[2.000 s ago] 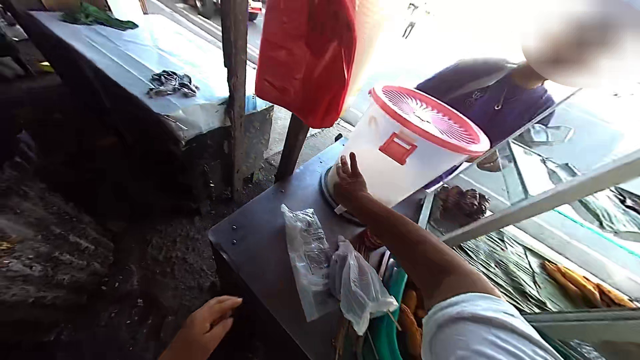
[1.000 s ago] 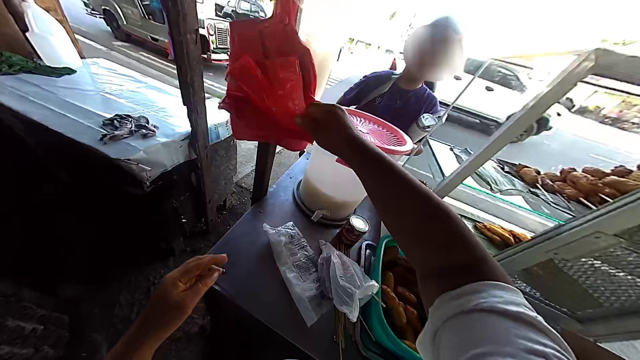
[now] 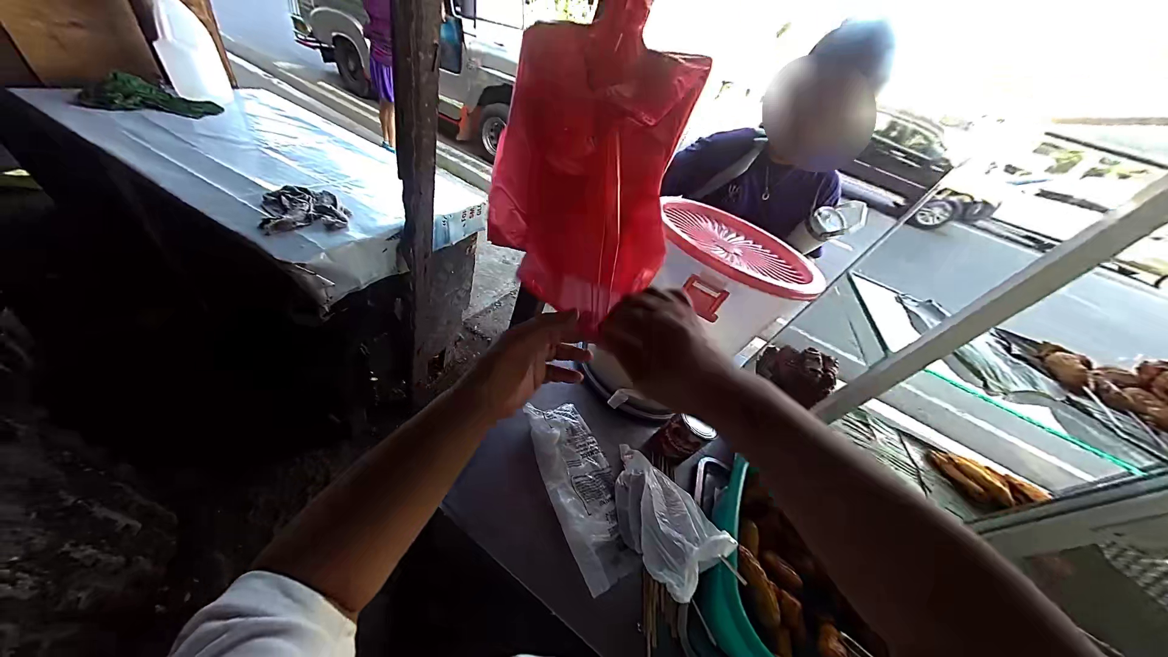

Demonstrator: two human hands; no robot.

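Red plastic bags (image 3: 598, 164) hang in a bunch beside the wooden post. My right hand (image 3: 652, 342) grips their lower edge with its fingers closed. My left hand (image 3: 538, 360) is at the same lower edge, just left of my right hand, its fingers partly spread; whether it pinches the plastic I cannot tell. Behind my right hand stands a large translucent bucket (image 3: 675, 265) with a red ridged lid (image 3: 739, 246). Below my hands, a clear printed plastic bag (image 3: 579, 493) and a pack of thin whitish bags (image 3: 671, 529) lie on the dark tabletop (image 3: 511, 520), near a can (image 3: 680, 438).
A green basin (image 3: 725, 584) holds browned skewered food at the lower right. A framed glass display case (image 3: 995, 301) with more food stands right. A person (image 3: 766, 182) stands beyond the bucket. Left are a wooden post (image 3: 418, 182) and a covered table (image 3: 228, 164) with cloths.
My right hand has gone from the bucket's side to the red bags, then down to their lower edge. My left hand has risen from low in the view to join it.
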